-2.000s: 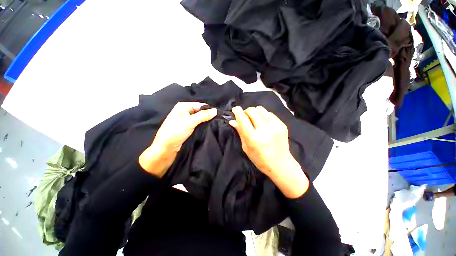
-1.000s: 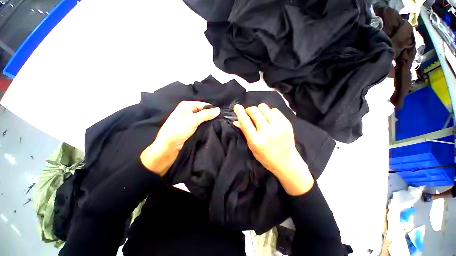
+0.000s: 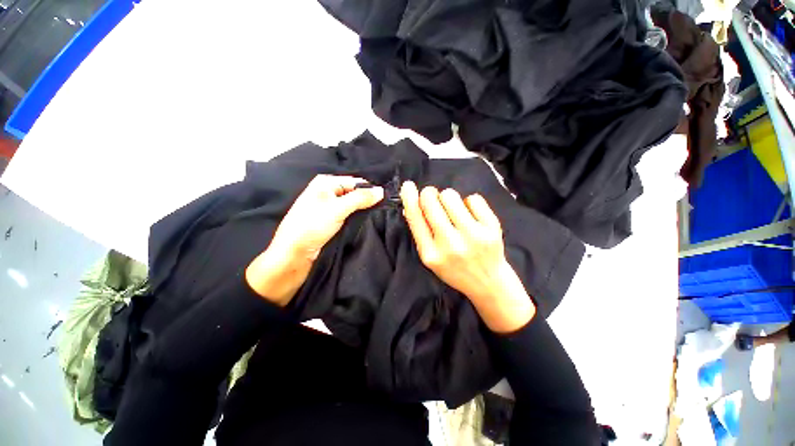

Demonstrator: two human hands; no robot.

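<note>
A black garment point(image 3: 349, 279) lies bunched at the near edge of the white table point(image 3: 218, 96). My left hand point(image 3: 318, 222) pinches a puckered seam or band of it between thumb and fingers. My right hand point(image 3: 458, 244) is at the same band, just to the right, its fingertips on the cloth with a small gap between the hands. The fingers of my right hand hide whether a tool is in it. No snips can be made out.
A large black garment pile point(image 3: 540, 96) lies at the far right of the table, with a brown garment point(image 3: 697, 78) beyond it. A pale green cloth point(image 3: 83, 340) is at lower left. Blue bins point(image 3: 732, 200) stand at right. A blue edge point(image 3: 65, 61) borders the table at upper left.
My right hand has shifted slightly left, and its fingers are straighter and more spread over the cloth. My left hand and the garment have hardly moved.
</note>
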